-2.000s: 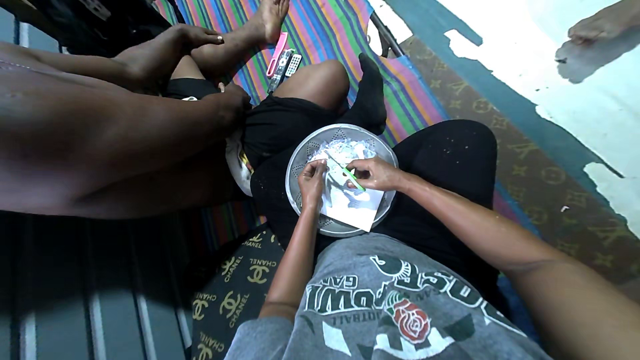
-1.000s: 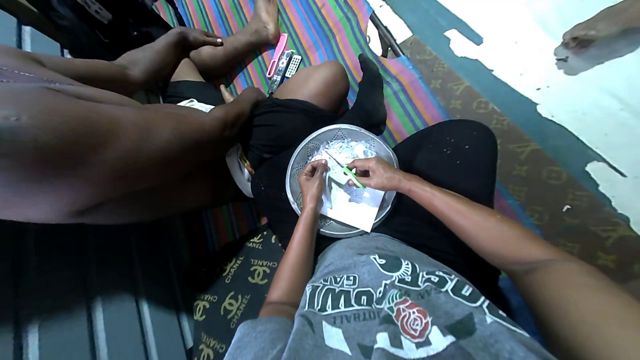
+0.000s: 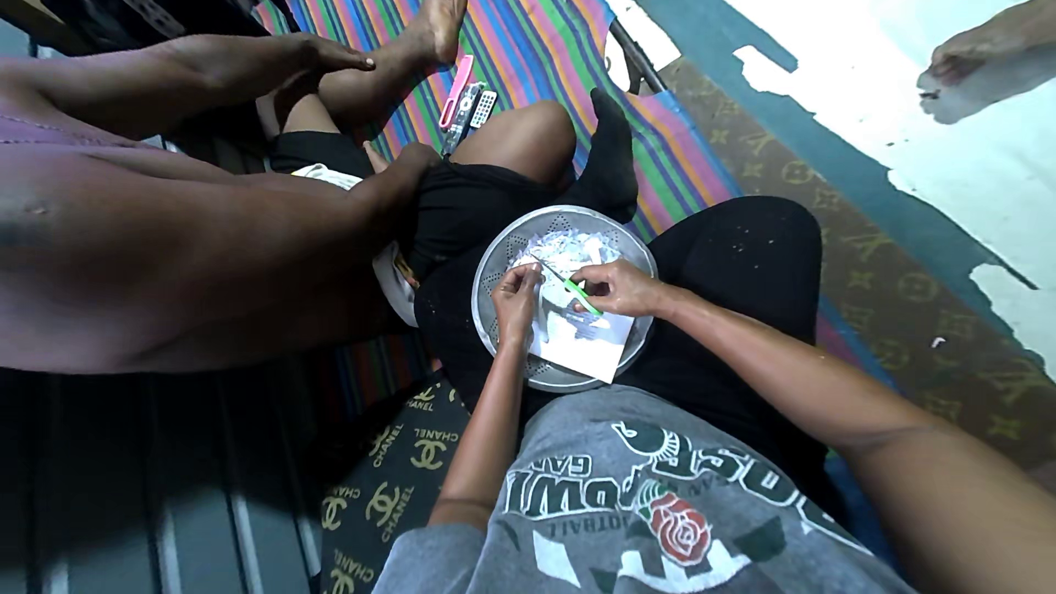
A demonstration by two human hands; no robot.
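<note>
A perforated metal colander [image 3: 487, 272] rests on my lap and holds a heap of shredded white paper [image 3: 577, 247]. My right hand [image 3: 615, 289] grips green-handled scissors [image 3: 581, 295], their blades pointing up and left toward my left fingertips. Over the near part of the colander, my left hand [image 3: 517, 301] is closed with thumb and fingertips together; a small paper piece seems pinched there, though it is too small to tell clearly. A white paper sheet [image 3: 577, 351] with a grey printed patch lies below both hands, its corner over the colander's near rim.
Other people's bare legs and an arm [image 3: 247, 74] are close at the left. A pink comb-like object [image 3: 456, 92] and remote controls [image 3: 483, 109] lie on the striped mat [image 3: 528, 49]. A patterned cushion [image 3: 396, 478] is beside me, and another person's foot [image 3: 957, 78] shows at the upper right.
The bare foot at the upper right has shifted. My hands stay in nearly the same place over the colander.
</note>
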